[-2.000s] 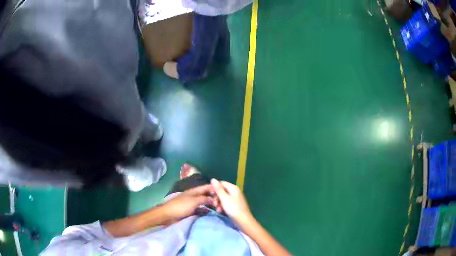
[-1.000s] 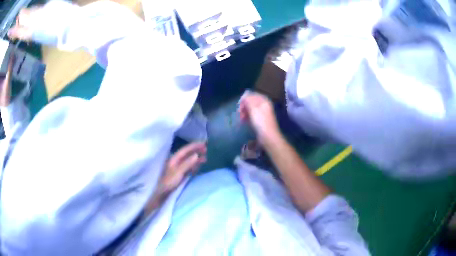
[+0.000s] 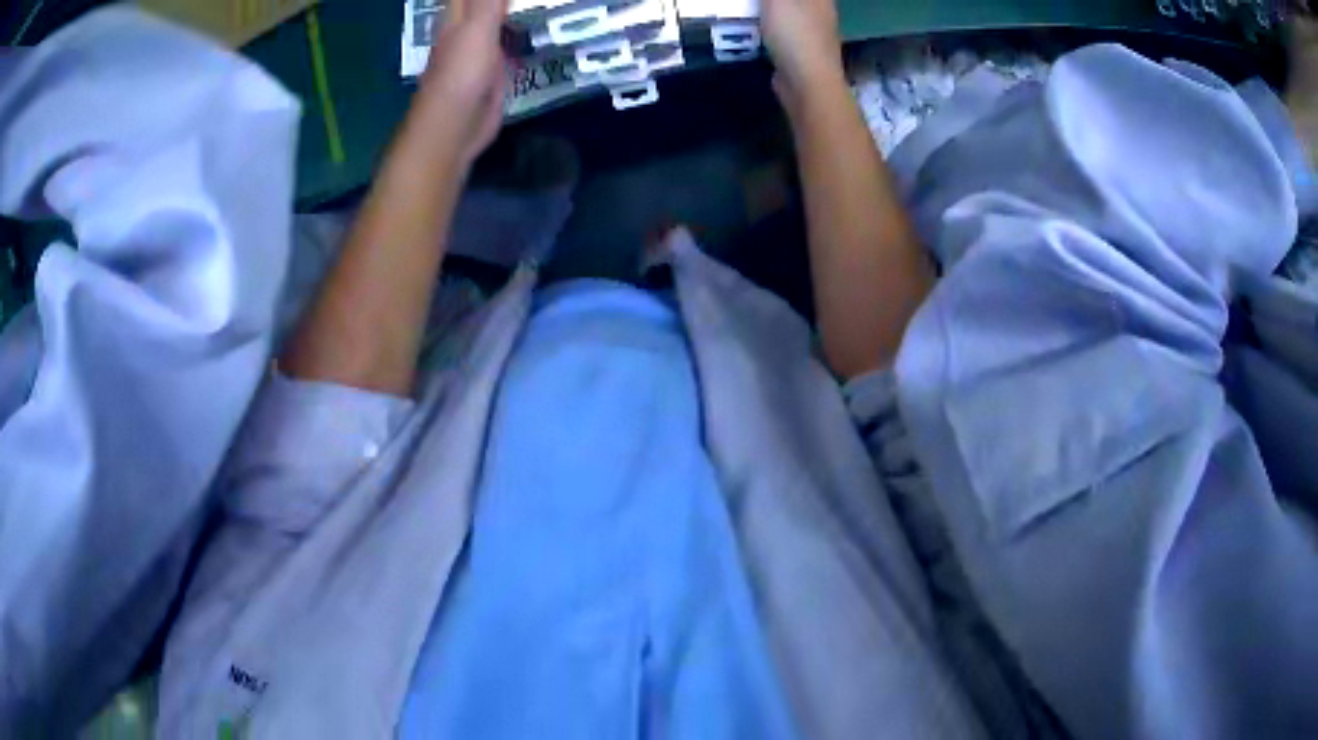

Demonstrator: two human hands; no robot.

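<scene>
Several white retail cartons [image 3: 658,32] with pale hang tabs lie at the bench's near edge, at the top of the view and partly cut off. Their tabs stick out toward me over the edge. My left hand [image 3: 470,65] is at the left side of the cartons, and my right hand [image 3: 799,41] is at their right side. The top edge cuts off both hands, so the fingers are hidden and I cannot tell if they grip the cartons.
The green bench [image 3: 347,123] has a yellow line at left and a brown cardboard sheet [image 3: 217,15] at its far left. A person in a grey smock [image 3: 130,260] is close at left, another [image 3: 1099,289] at right. Crumpled white pieces [image 3: 932,87] are below the bench's edge at right.
The view has turned from the floor to the bench. Both my hands have moved up from in front of my body to either side of the cartons.
</scene>
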